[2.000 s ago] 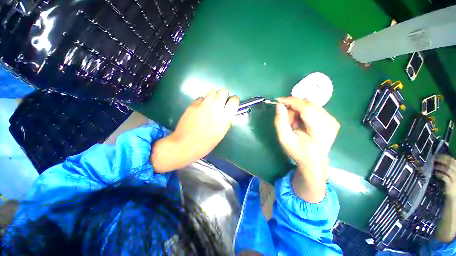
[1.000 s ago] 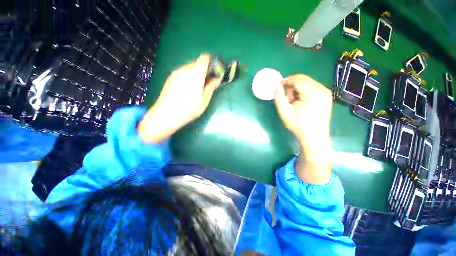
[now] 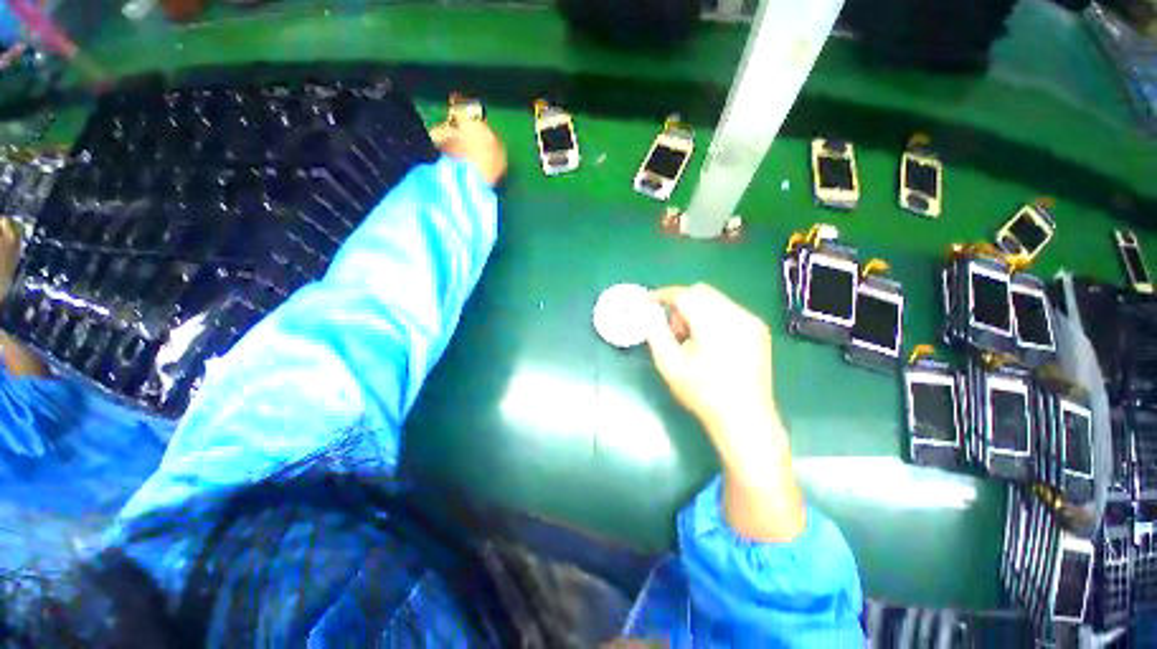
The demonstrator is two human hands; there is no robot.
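My left hand (image 3: 476, 150) is stretched far forward past the black blister tray's corner, with its fingers on a small pale display module (image 3: 466, 109) on the far strip of the bench. Whether it grips or just touches the module is too small to tell. My right hand (image 3: 714, 361) is over the green mat, thumb and fingertips together at the right edge of the round white pot (image 3: 623, 314). No stick can be made out in the fingertips.
The glossy black blister tray (image 3: 216, 216) lies at left, with another person's hand (image 3: 9, 254) beside it. A pale metal post (image 3: 761, 114) rises behind the pot. Loose framed modules (image 3: 665, 162) line the far side. Stacked modules (image 3: 933, 412) stand at right, beside a translucent strip (image 3: 1086, 361).
My left hand has moved from the near mat to the far side, and the dark module it held is no longer seen in it. The view has tilted up. My right hand remains by the pot.
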